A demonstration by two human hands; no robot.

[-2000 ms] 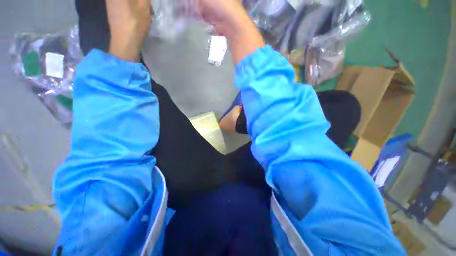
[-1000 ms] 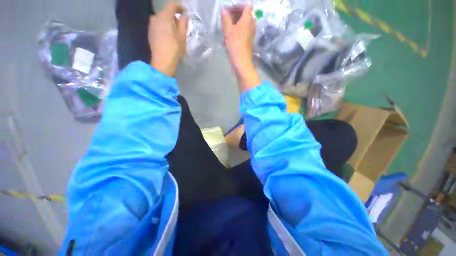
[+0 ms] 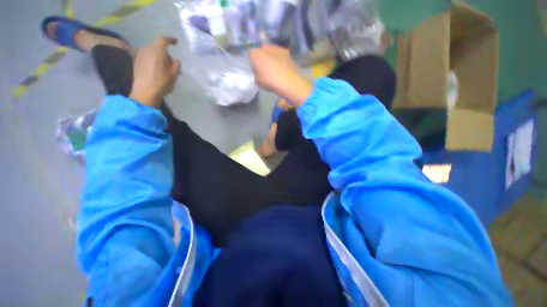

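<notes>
My left hand [image 3: 155, 71] is over the left leg, empty, with its fingers apart. My right hand [image 3: 274, 67] is at the near edge of a pile of clear bags [image 3: 309, 27] with grey-black contents; its fingertips are hidden, so a grip cannot be told. The pile runs off the top edge of the picture. A cluster of silvery-white packets [image 3: 233, 87] in clear plastic lies on the floor between my hands. Another clear bag [image 3: 75, 135] with a green patch shows at the left, partly hidden by my left sleeve.
An open cardboard carton [image 3: 420, 75] stands at the right, beside a blue platform [image 3: 474, 180] with a white paper sheet [image 3: 519, 154] and a bright-screened smartphone [image 3: 437, 173]. A pale yellow sheet [image 3: 251, 158] lies between my legs. Brown cartons [image 3: 522, 234] are at the lower right.
The view has shifted. My hands, earlier close together at clear plastic, are farther apart. My left hand has come away empty, and my right hand is at the pile. The silvery-white packets now show between them.
</notes>
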